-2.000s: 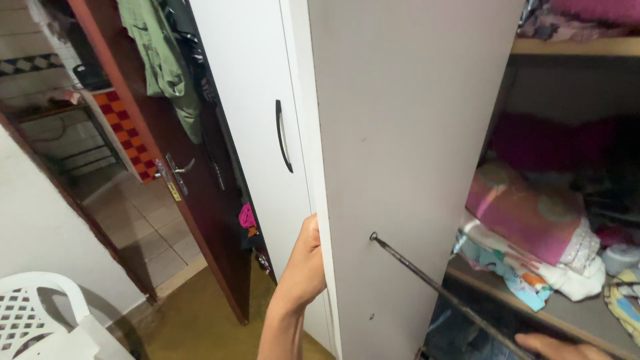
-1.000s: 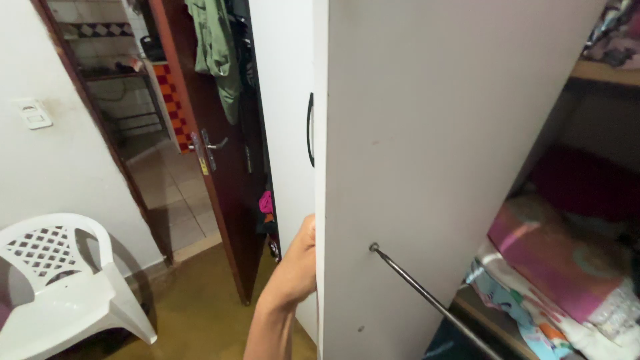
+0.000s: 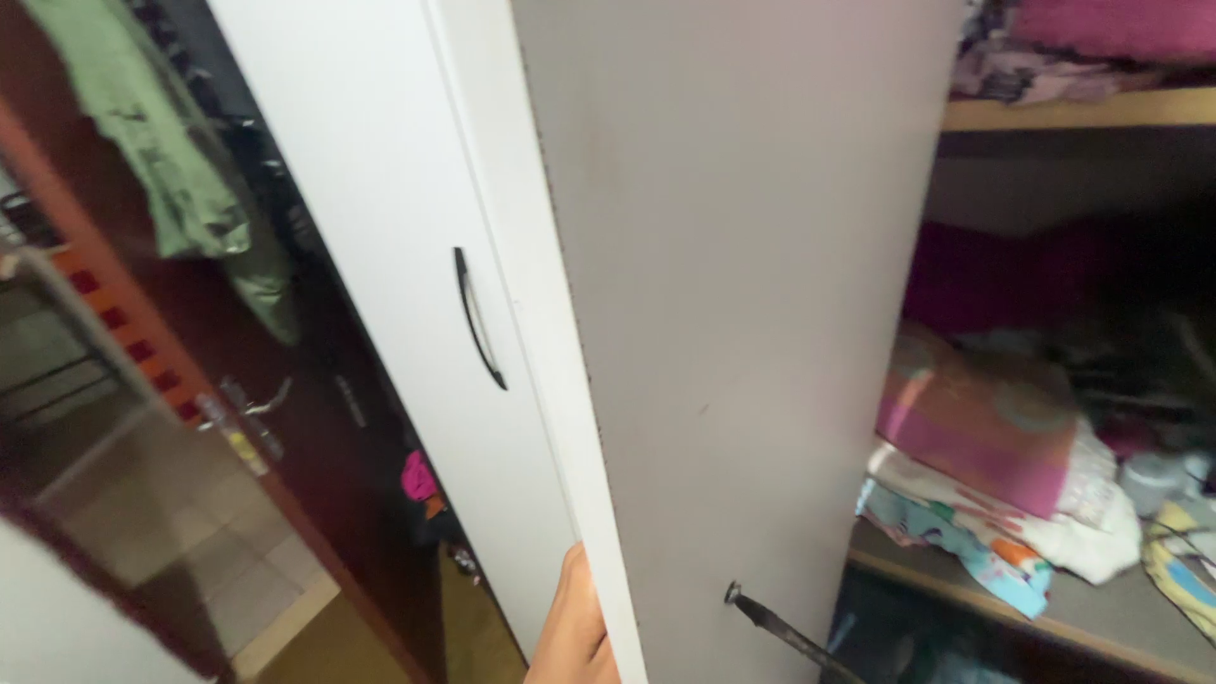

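An open white wardrobe door (image 3: 750,285) stands with its inner face toward me. My left hand (image 3: 575,627) is at the door's outer edge near the bottom of the view; its fingers are partly hidden behind the panel. A dark metal screwdriver shaft (image 3: 793,635) points up and left, its tip at a small screw (image 3: 732,593) low on the inner face. The shaft runs out of view at the bottom, and my right hand is outside the frame. To the left, a closed white door (image 3: 418,237) bears a black curved handle (image 3: 480,323).
Wardrobe shelves (image 3: 1083,112) at the right hold folded clothes (image 3: 997,427) and fabrics. At the left stands a dark red wooden door (image 3: 313,475) with a metal lever handle, a green garment (image 3: 152,142) hanging on it. Beyond lies a tiled floor (image 3: 209,532).
The view has swung, so the screw and my left hand sit lower in it. The screwdriver tip stays at the screw. My right hand, partly visible two seconds ago, is out of view.
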